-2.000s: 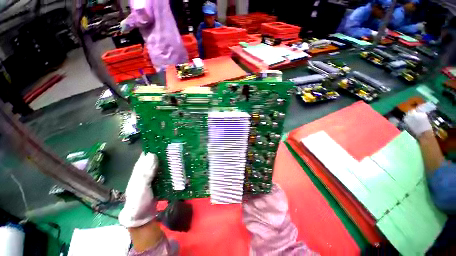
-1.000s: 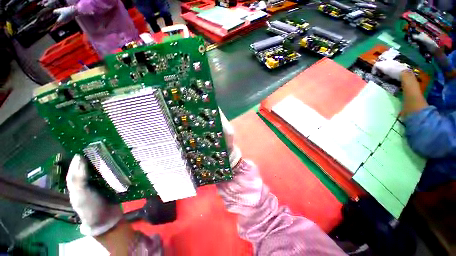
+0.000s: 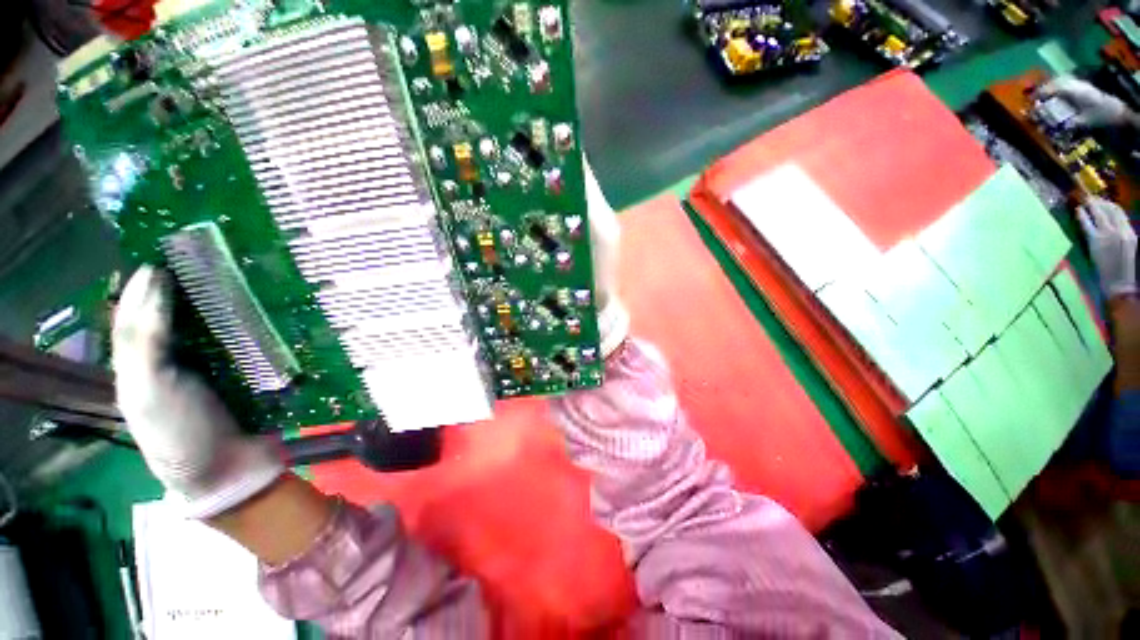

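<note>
A large green circuit board [image 3: 375, 225] is held up and tilted in front of me, its solder side facing me. A long silver-white ribbed heat sink [image 3: 338, 213] and a short one [image 3: 231, 306] sit on that face. My left hand [image 3: 188, 400], in a white knit glove, grips the board's lower left edge. My right hand [image 3: 604, 263], also in a white glove, holds the right edge and is mostly hidden behind the board. A black tool, perhaps a brush [image 3: 398, 445], shows below the board near my left hand.
A red mat [image 3: 738, 375] lies under my arms. At right is a red stack [image 3: 875, 138] with pale green and white cards [image 3: 975, 288]. Other boards [image 3: 756, 44] lie on the dark line beyond. A paper sheet [image 3: 200, 588] is at lower left. Another person's gloved hands [image 3: 1106, 244] are at far right.
The board has moved left and is nearer to the camera, its top now cut off by the frame. Both my hands keep hold of it. The view has turned lower.
</note>
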